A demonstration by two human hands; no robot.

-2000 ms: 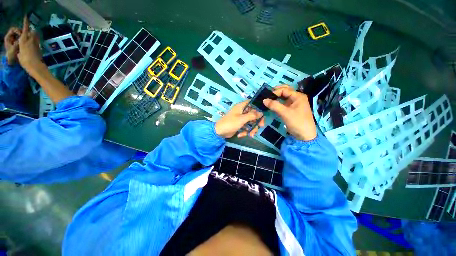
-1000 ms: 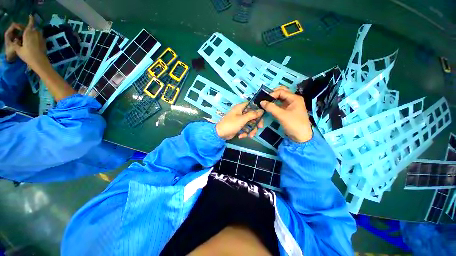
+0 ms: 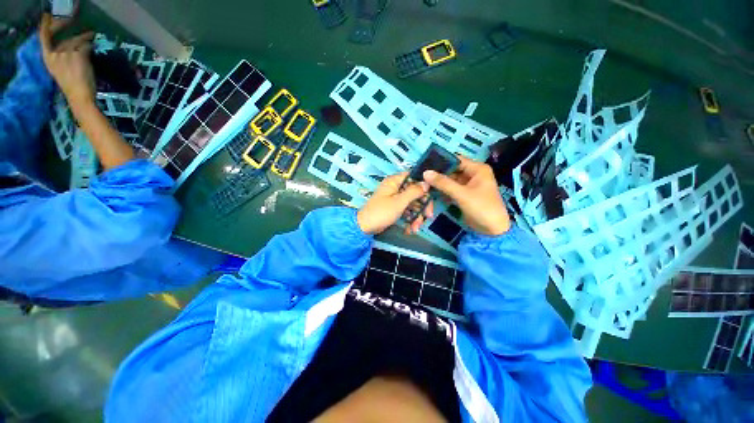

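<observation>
My left hand point(image 3: 386, 204) holds a small dark frame point(image 3: 416, 204) from the left, its keypad-like lower part showing between the fingers. A black rectangular piece point(image 3: 434, 161) lies on the upper end of the frame. My right hand point(image 3: 474, 195) holds that end, with the thumb on the black piece. Whether the piece is fully stuck down cannot be told. A sheet of black die-cuts point(image 3: 409, 279) lies near my lap, partly under my sleeves.
Yellow-edged frames point(image 3: 299, 125) and dark frames point(image 3: 240, 192) lie left. Empty pale blue liners point(image 3: 628, 240) are heaped right, beside crumpled black film point(image 3: 537, 157). More liners point(image 3: 372, 95) lie beyond my hands. Another person's arm point(image 3: 101, 136) is at far left. Several frames point(image 3: 438, 53) lie across the table.
The black piece now lies flatter over the frame's upper end, and my right thumb has moved onto it. The frames at the far side have shifted left. The neighbour's hand has moved up.
</observation>
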